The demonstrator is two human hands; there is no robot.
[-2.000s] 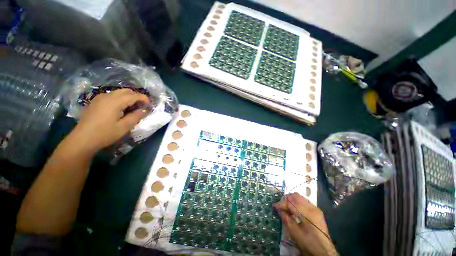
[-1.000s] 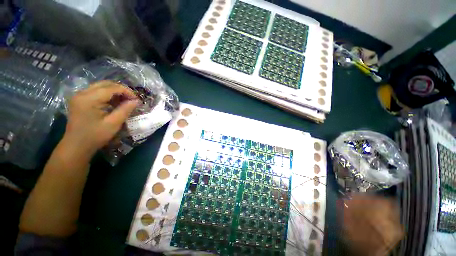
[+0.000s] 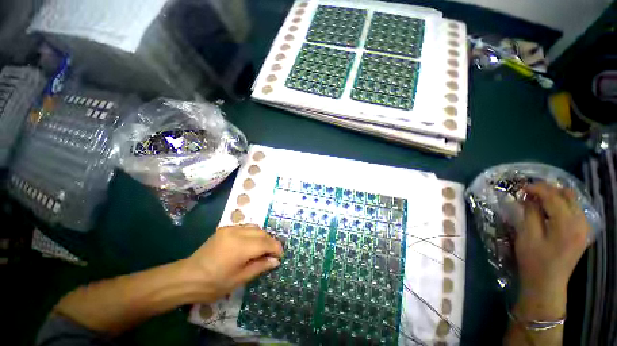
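The green circuit board panel [image 3: 328,263] lies on a white carrier [image 3: 433,284] with holes down both sides. My left hand [image 3: 237,263] is over the carrier's left side, its fingertips close together at the panel's left edge; whether they hold a part cannot be told. My right hand [image 3: 544,230] has its fingers in the mouth of the right clear parts bag [image 3: 488,219]; its fingertips are hidden among the silvery pieces. The left clear parts bag [image 3: 177,145], with dark shiny pieces and a white label patch, lies open with no hand in it.
Stacked carriers [image 3: 443,74] with four green blocks lie at the back. Clear plastic trays [image 3: 64,159] are at the far left. Upright striped carriers [image 3: 602,270] stand at the far right, below a black round container [image 3: 595,88]. Thin dark wires [image 3: 433,307] cross the carrier's right side.
My left hand has left the left bag and moved right to the panel's left edge. My right hand went from the panel, past the lower right, up into the right bag. The view has shifted slightly.
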